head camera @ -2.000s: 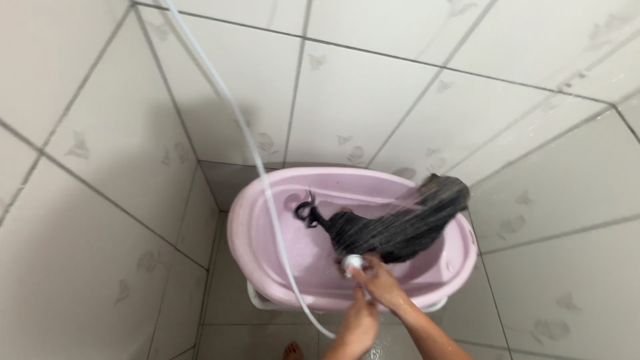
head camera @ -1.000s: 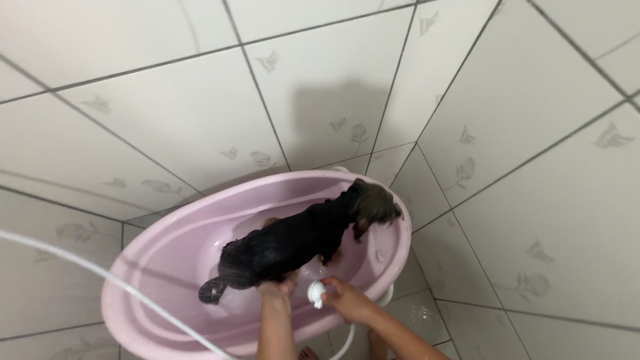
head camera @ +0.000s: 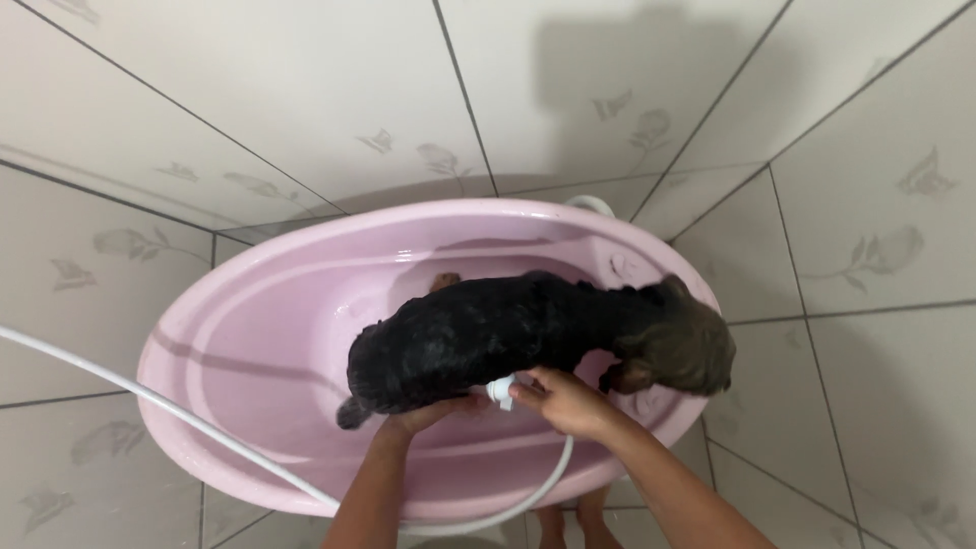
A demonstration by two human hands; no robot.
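A wet black dog (head camera: pixel 473 328) with a brownish head stands in a pink plastic bathtub (head camera: pixel 252 267), its head over the right rim and its tail to the left. My right hand (head camera: pixel 568 400) grips a small white shower head (head camera: pixel 500 389) close to the dog's near side. A white hose (head camera: pixel 229 442) runs from the left across the tub's near rim and loops up to that hand. My left hand (head camera: pixel 431 415) reaches under the dog's belly near the hind legs; its fingers are partly hidden, and no held object shows.
Tiled walls (head camera: pixel 343 91) with a flower pattern stand close behind the tub and at both sides. Bare feet and lower legs (head camera: pixel 587 522) show on the tiled floor beyond the tub's near rim. A white piece (head camera: pixel 591 204) sticks out behind the far rim.
The dog's head, hanging low and blurred two seconds ago, now shows over the right rim. My left hand, earlier together with the right at the shower head, is now at the belly. The view has shifted.
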